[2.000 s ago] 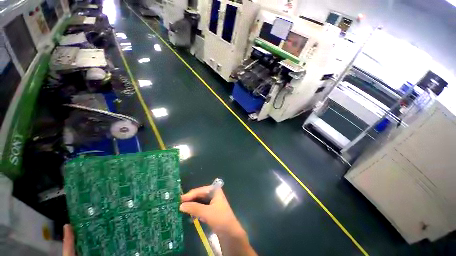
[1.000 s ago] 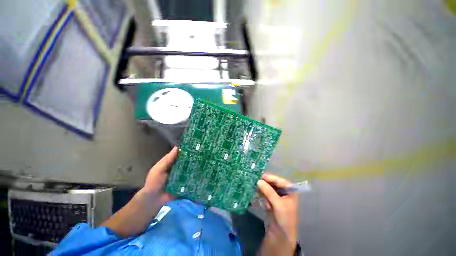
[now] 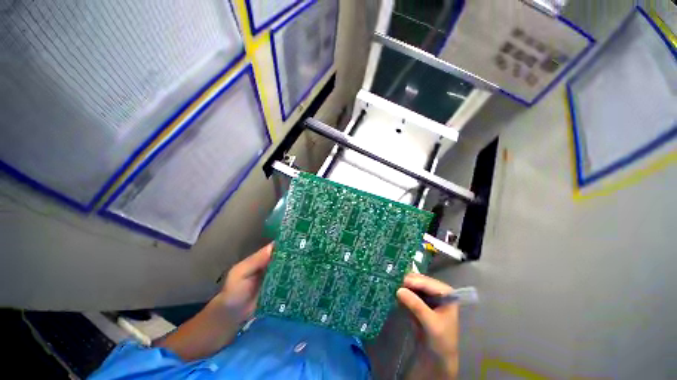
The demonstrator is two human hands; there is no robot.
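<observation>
A green PCB panel (image 3: 345, 256) with six repeated circuits and small pale parts is held flat in front of my blue sleeve and coat. My left hand (image 3: 243, 286) grips its left edge. My right hand (image 3: 434, 315) pinches its right edge between thumb and fingers. A slim grey stick, perhaps a marker pen (image 3: 460, 297), also sits in my right hand and points right. The panel hides most of the green surface behind it.
Conveyor rails (image 3: 393, 159) cross the gap between two pale machines, with a white plate (image 3: 382, 152) below. Blue-edged record sheets (image 3: 197, 152) hang on the left machine, and another sheet (image 3: 631, 96) on the right. Part of a dark keyboard (image 3: 70, 338) is lower left.
The view has swung from the aisle to the conveyor, then turned and come closer to the rails. The panel stays in both hands and now covers where the white reel showed.
</observation>
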